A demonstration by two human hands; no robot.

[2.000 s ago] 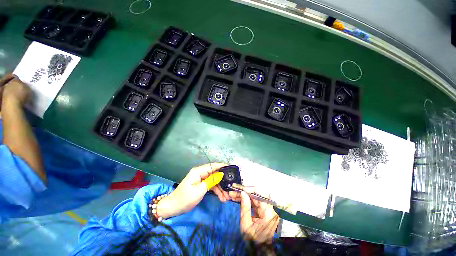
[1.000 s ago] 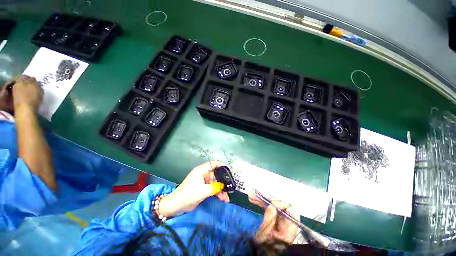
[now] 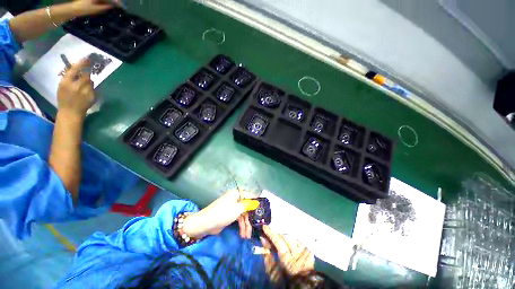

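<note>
My left hand (image 3: 217,216), with a yellow finger cot (image 3: 249,205) on its thumb or finger, holds a glossy black watch housing (image 3: 260,212) with a pale ring at its centre. My right hand (image 3: 287,252) is just below and right of it, fingers at the housing's lower edge; its lower part is cut off by dark hair. Tweezers cannot be made out clearly. The white strip (image 3: 316,234) lies beneath and right of the hands. The higher black foam tray (image 3: 339,182) holds similar housings; one front-row pocket is empty.
Another black foam tray (image 3: 164,128) with housings lies angled left. At right, a white paper sheet (image 3: 420,237) bears a dark heap (image 3: 392,212), beside clear ribbed trays (image 3: 480,237). At left, a person's hands (image 3: 76,87) are over another sheet and tray. An orange-blue marker (image 3: 389,84) lies on the rear ledge.
The view has turned and shifted. My right hand has come back to the housing, which now faces up more squarely. The neighbour's one hand has reached to the far-left tray.
</note>
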